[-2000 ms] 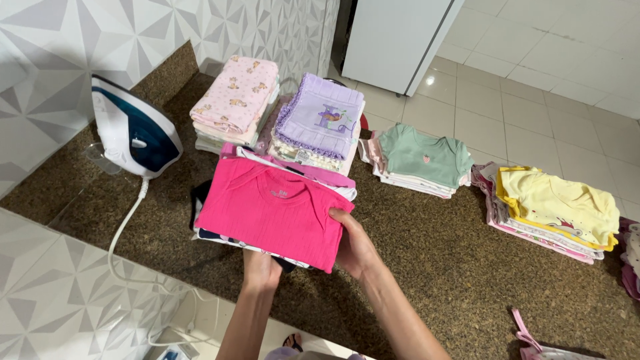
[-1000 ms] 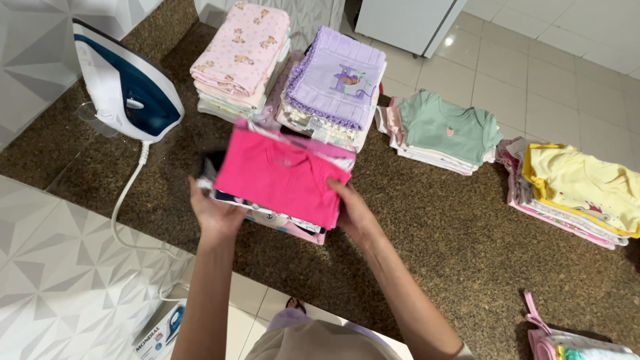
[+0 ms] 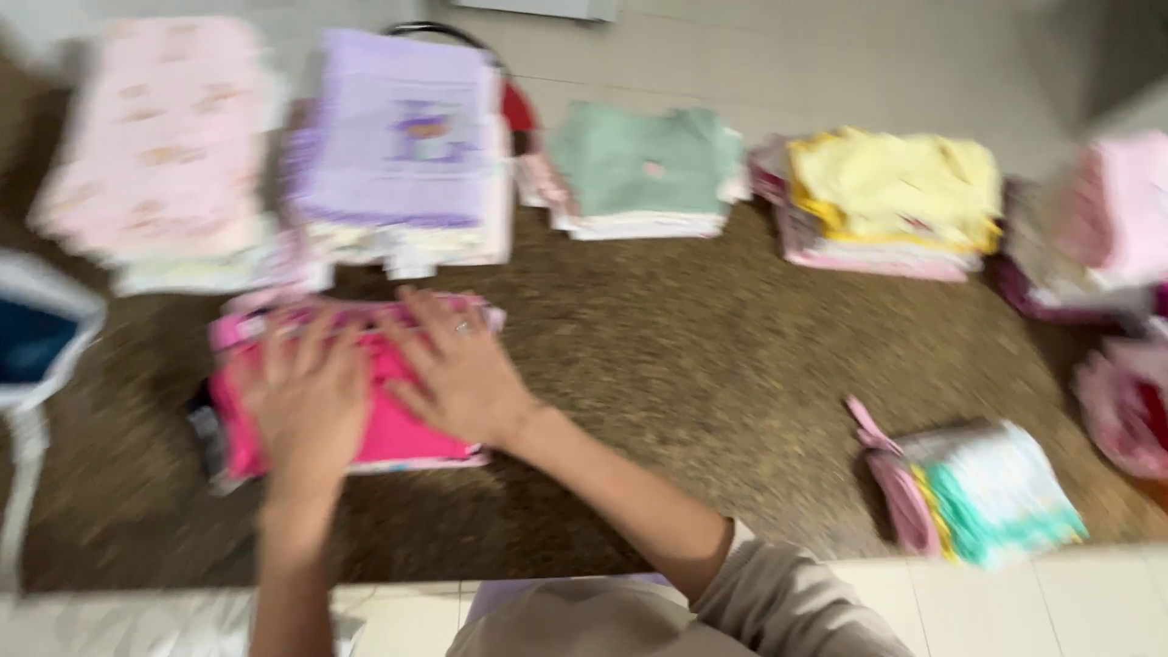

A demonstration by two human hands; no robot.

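A pile of folded baby clothes with a bright pink garment (image 3: 401, 433) on top lies on the brown granite counter (image 3: 657, 365). Both hands rest flat on it, fingers spread: my left hand (image 3: 310, 392) on its left part, my right hand (image 3: 461, 374), with a ring, on its right part. Just behind are a stack topped by a pale pink printed cloth (image 3: 173, 137) and one topped by a lilac cloth (image 3: 401, 128) with purple trim. Motion blurs the view, so the lower layers of the pile are unclear.
The steam iron (image 3: 41, 328) stands at the left edge with its cord. Rightward lie stacks topped by a green garment (image 3: 652, 169) and a yellow garment (image 3: 899, 187), more pink clothes (image 3: 1131, 210), and a small folded bundle (image 3: 1004, 493) near the front edge.
The pink-topped pile, earlier held between my hands by its sides, now lies on the counter with both hands on top. The view has swung to the right.
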